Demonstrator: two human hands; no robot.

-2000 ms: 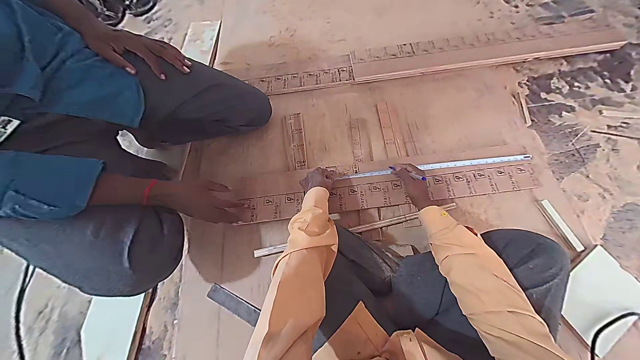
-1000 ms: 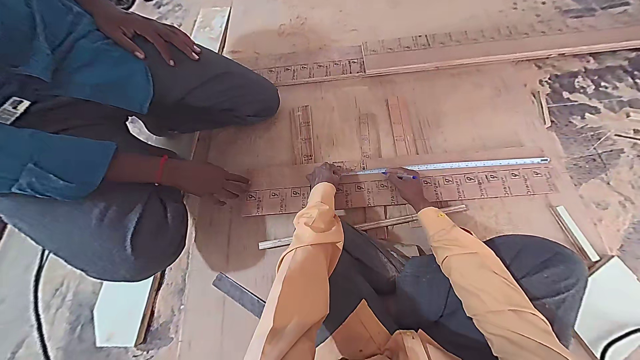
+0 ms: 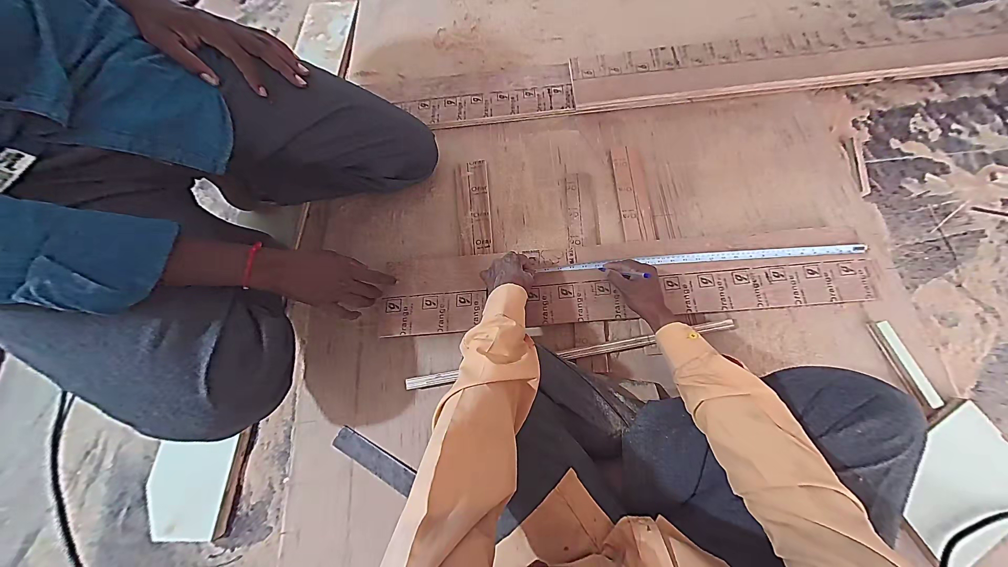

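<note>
A long printed plywood strip [image 3: 795, 285] lies across a larger plywood sheet. Along it runs a metal ruler or tape measure blade [image 3: 748, 254], pale with fine marks. My left hand [image 3: 508, 272] grips or presses the blade's left end against the strip; its fingers are partly hidden. My right hand [image 3: 639, 290] holds a blue-ended pen [image 3: 632, 273], its tip at the lower edge of the blade. Beneath my forearms a thin wooden strip [image 3: 606, 346] lies at a slant.
A co-worker's hand [image 3: 335, 283] rests at the strip's left end. Short plywood offcuts [image 3: 479, 206] lie beyond my hands, with longer stacked boards [image 3: 780, 75] behind them. A flat dark bar [image 3: 374, 461] lies at lower left. A pale panel piece [image 3: 965, 472] is at lower right.
My right hand has moved slightly left along the blade, and the pen shows more clearly. The co-worker's hand has drawn back a little to the left on the strip.
</note>
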